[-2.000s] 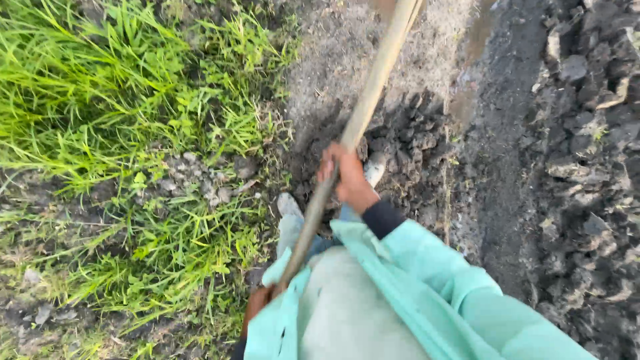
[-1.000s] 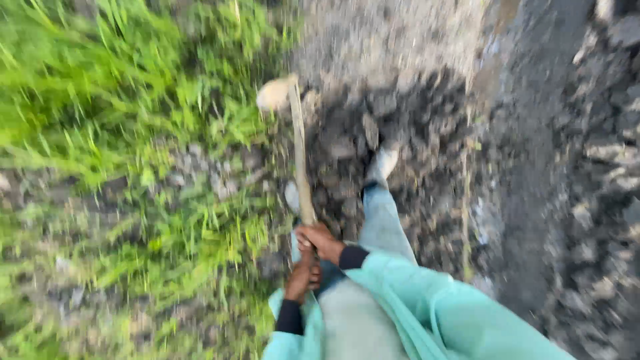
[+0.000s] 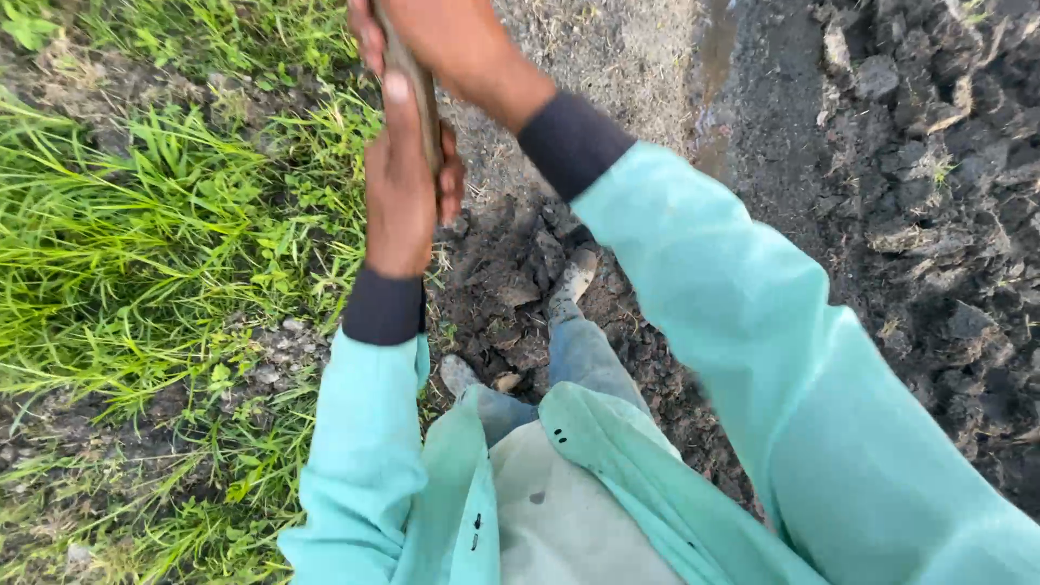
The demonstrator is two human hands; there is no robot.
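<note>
Both my hands grip a wooden tool handle [image 3: 413, 77] near the top of the view. Lower on the handle, my left hand [image 3: 405, 183] wraps around it with the thumb lying along the wood. My right hand [image 3: 455, 41] closes on it higher up, partly cut off by the top edge. The handle's far end and any tool head are out of view. Dark cuffs and light green sleeves cover my wrists and arms.
Tall green grass [image 3: 162, 244] grows on the left. My muddy shoes [image 3: 575, 276] stand on dark broken soil [image 3: 508, 284]. Right of them run a narrow strip of muddy water [image 3: 715, 89] and rough clods [image 3: 959, 244].
Both hands have risen from near my waist to the top of the view, still on the handle. The pale tool head, seen beside the grass one second ago, has left the view.
</note>
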